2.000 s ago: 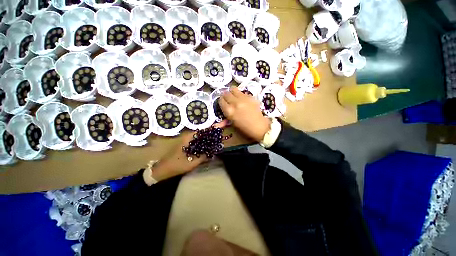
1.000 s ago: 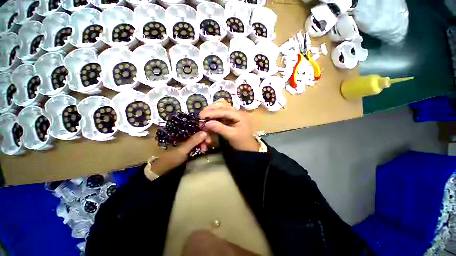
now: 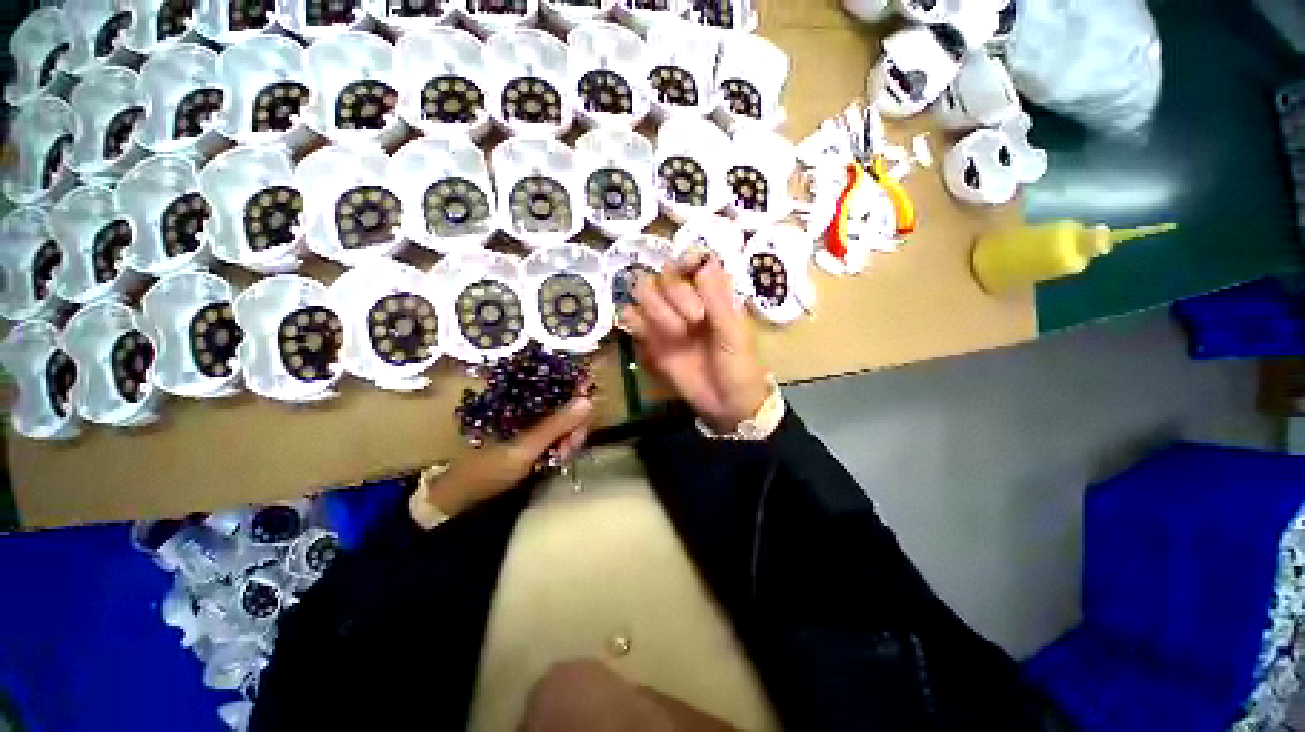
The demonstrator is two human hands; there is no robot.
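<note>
My left hand (image 3: 527, 449) is shut on a bunch of dark, shiny bead-like leads (image 3: 524, 393) in front of the table's near edge. My right hand (image 3: 697, 338) is raised at the right end of the front row, fingers bent, over a white camera housing that it partly hides. Whether its fingertips hold a small lead is too small to tell. White cup-shaped housings (image 3: 568, 296) with black discs of round spots stand in tight rows on brown cardboard.
Pliers with red and yellow handles (image 3: 899, 202) lie on small white pieces (image 3: 869, 229). A yellow bottle (image 3: 1028, 258) lies at the right. Loose housings (image 3: 978, 165) and a plastic bag (image 3: 1088, 60) are at the far right. A blue-lined bin (image 3: 89, 608) is below the table edge.
My right hand has moved from the bunch, where both hands met, up and right to the front row. My left hand still holds the bunch.
</note>
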